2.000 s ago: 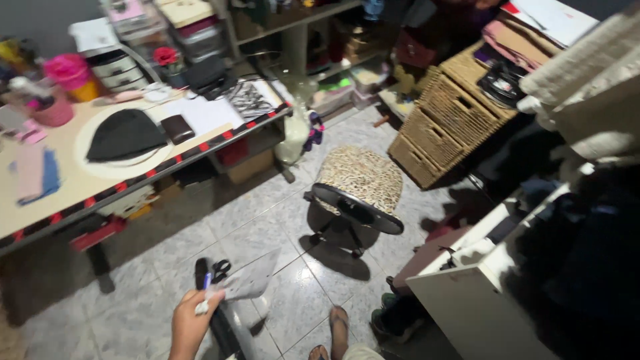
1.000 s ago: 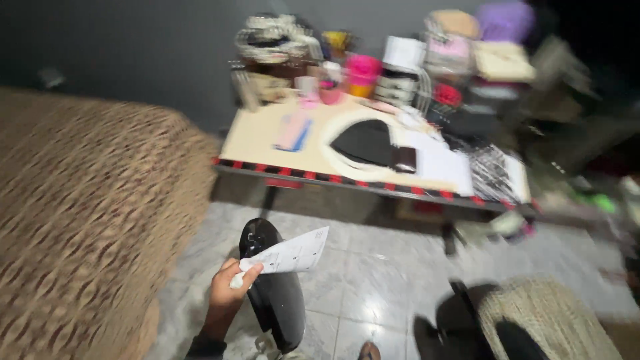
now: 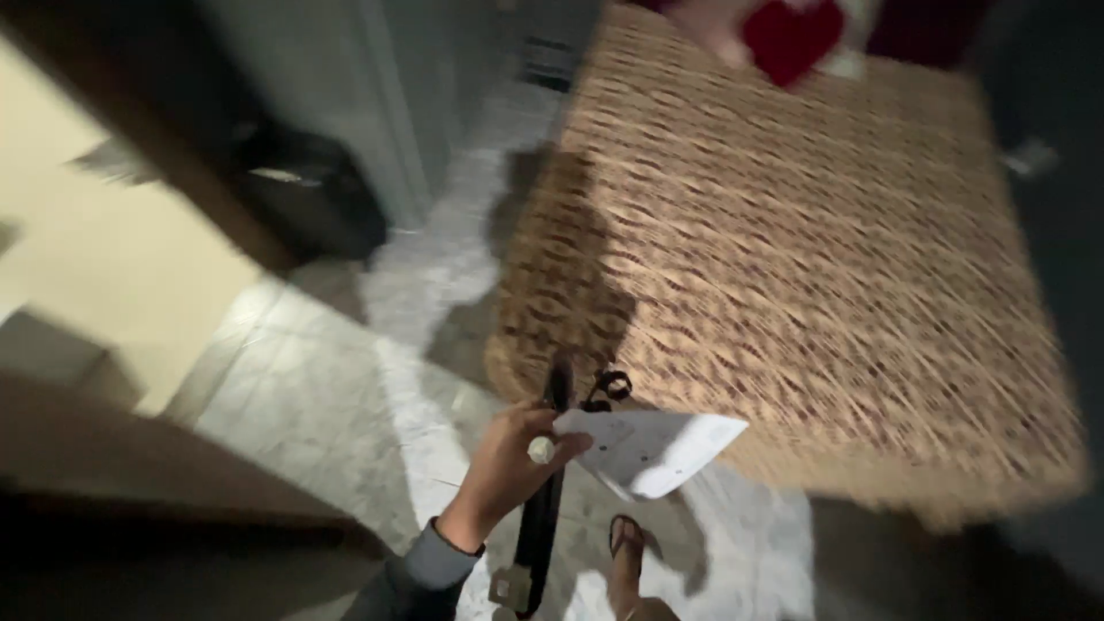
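Observation:
My left hand [image 3: 516, 461] grips a sheet of white paper [image 3: 660, 448] bearing small marks, which sticks out to the right of the fingers. A small whitish roundish thing [image 3: 541, 449] shows between the fingers. A long black object [image 3: 541, 526], its kind unclear, runs down beneath the hand, and a black looped thing, perhaps scissor handles [image 3: 614, 385], shows just above the paper. Blur hides how these are held. My right hand is out of the picture.
A bed with a patterned brown cover [image 3: 802, 259] fills the right side, with a red heart-shaped thing [image 3: 792, 39] at its far end. A pale tiled floor [image 3: 319, 388] runs along its left. My sandalled foot [image 3: 626, 539] is below. A doorway stands at left.
The view has swung strongly away from the desk and chair to the bed and doorway. My left hand still holds the paper.

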